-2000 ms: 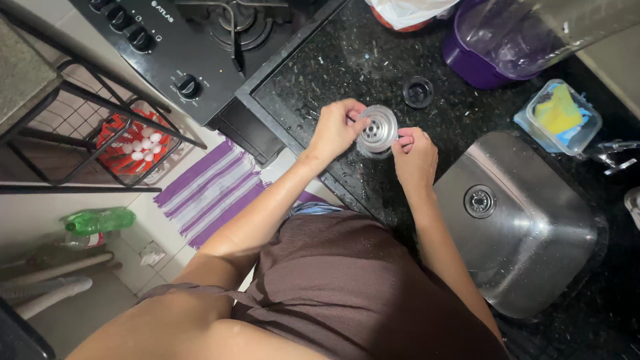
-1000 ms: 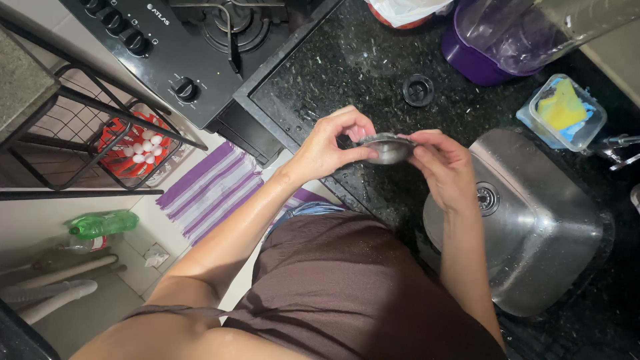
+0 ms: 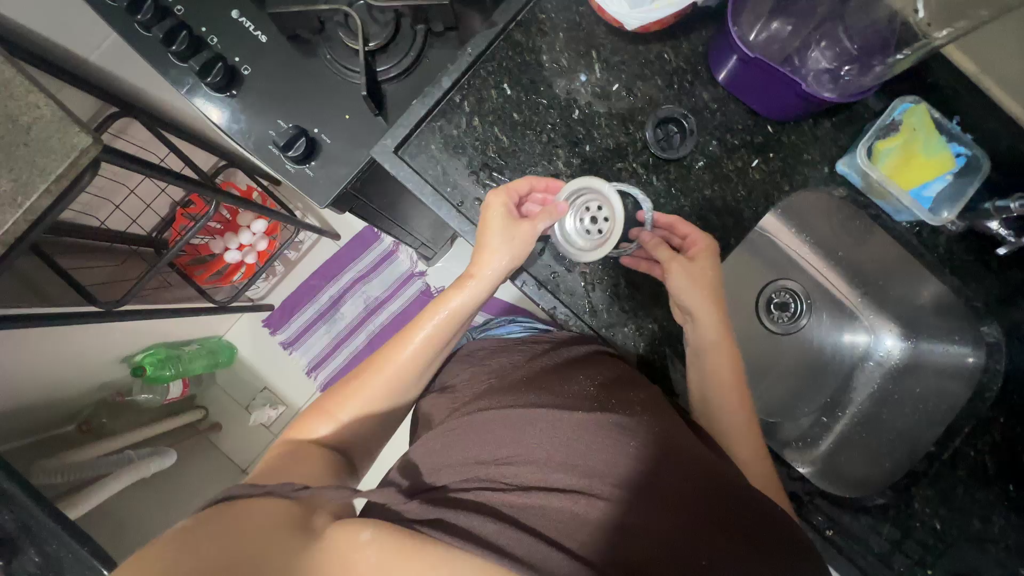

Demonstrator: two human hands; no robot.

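My left hand (image 3: 518, 222) pinches the rim of a round metal strainer cup (image 3: 588, 218) with holes in its middle. Just right of the cup, my right hand (image 3: 674, 258) holds a thin, clear-looking ring (image 3: 642, 210) by its right side; part of the ring lies behind the cup. Both hands are above the dark granite counter near its front edge. A black round plastic part (image 3: 671, 133) rests on the counter beyond them. To the right, the steel sink (image 3: 868, 336) has a drain (image 3: 783, 306) with a metal strainer in it.
Behind the sink is a clear plastic tub (image 3: 972, 188) with a yellow and blue sponge or cloth. A purple container (image 3: 752, 76) stands at the back. The black gas stove (image 3: 320, 104) is at the left, with a wire rack (image 3: 120, 192) of eggs beyond it. Water drops dot the counter (image 3: 552, 88).
The strainer cup, seen from its side one second ago with both hands at it, now faces up in my left hand. The ring is now apart from it in my right hand.
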